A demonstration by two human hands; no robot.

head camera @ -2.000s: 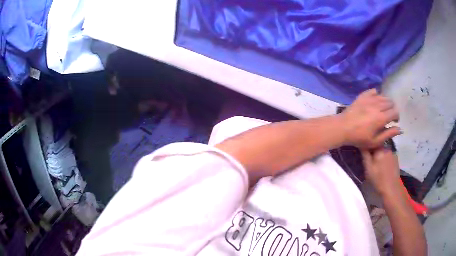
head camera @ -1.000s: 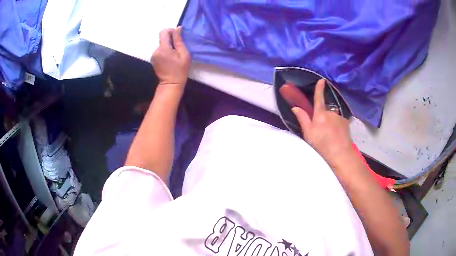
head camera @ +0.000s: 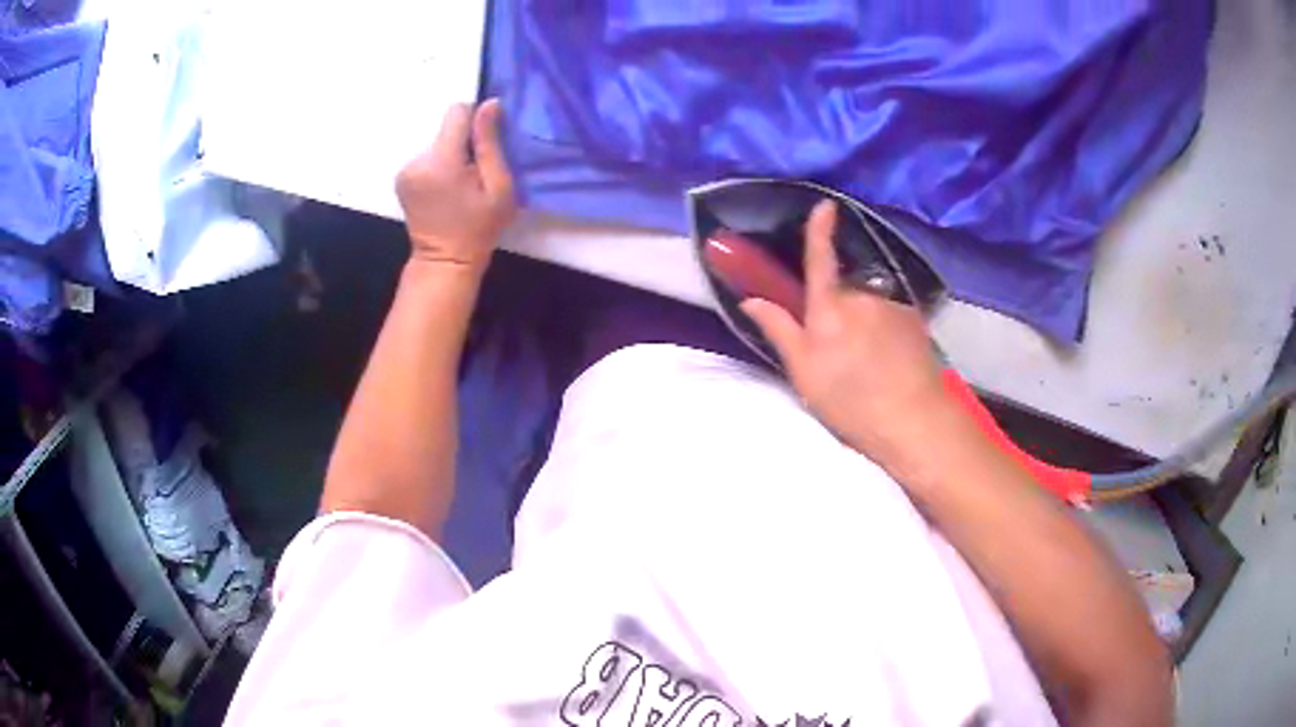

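A shiny blue-violet jacket (head camera: 853, 100) lies on the white pressing table (head camera: 1137, 355), its lining side wrinkled and its straight hem band (head camera: 604, 192) towards me. My left hand (head camera: 458, 188) pinches the hem's left corner at the dark front edge. My right hand (head camera: 860, 341) is on the dark red handle of the iron (head camera: 768, 234), index finger stretched forward. The iron's pointed tip faces left and its far side rests on the hem band. The hem's right part lies flat beyond the iron. The soleplate's underside is hidden.
Blue garments (head camera: 43, 156) and a white cloth (head camera: 164, 156) hang at the table's left end. A red-orange sleeve (head camera: 1012, 443) and grey hose (head camera: 1187, 457) trail right from the iron. Purple-blue cloth (head camera: 498, 412) lies below the table. A shelf with white bundles (head camera: 192, 526) stands lower left.
My left hand has gone from beside my right hand to the hem's left corner. The iron has come onto the hem and slid left in my right hand.
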